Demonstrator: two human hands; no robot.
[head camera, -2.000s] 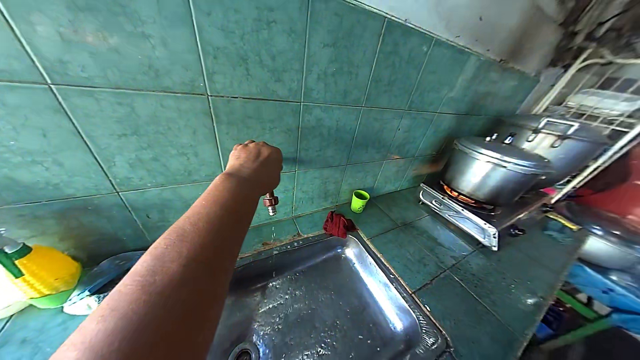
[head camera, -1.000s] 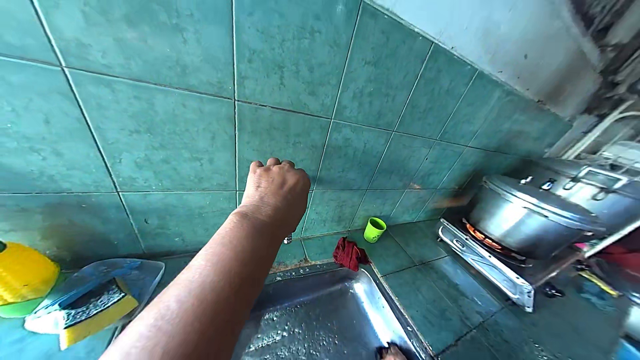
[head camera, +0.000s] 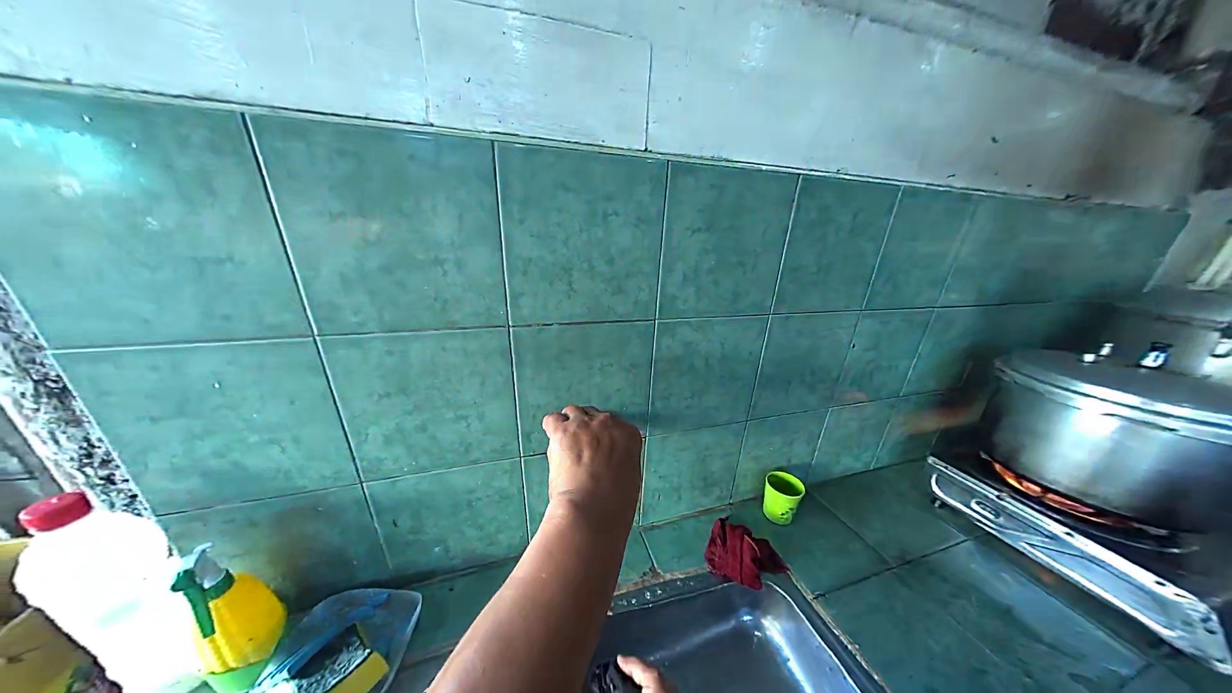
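Note:
My left hand (head camera: 592, 448) reaches out from the bottom of the view, its fingers curled at the tiled wall over the sink's back edge. It covers the faucet it holds. Low in the view, just right of my left forearm, part of my right hand (head camera: 643, 674) shows over the stainless steel sink (head camera: 736, 626). Its fingers are against a dark, crumpled-looking object (head camera: 610, 677), too cut off to identify. A dark red cloth (head camera: 739, 554) drapes over the sink's back right corner. Behind that cloth a lime green plastic cup (head camera: 782, 498) stands on the tiled counter.
At right, a large metal pot (head camera: 1107, 443) sits over a flame on a gas stove (head camera: 1068, 568). Lower left stand a white jug with a red cap (head camera: 96, 577), a yellow spray bottle (head camera: 241, 621) and a clear plastic container (head camera: 399, 616) with a yellow and dark sponge (head camera: 356, 664).
The view has tilted up, showing more wall. My left hand stays at the faucet, whose spout showed below it two seconds ago. My right hand, absent then, has come in over the sink.

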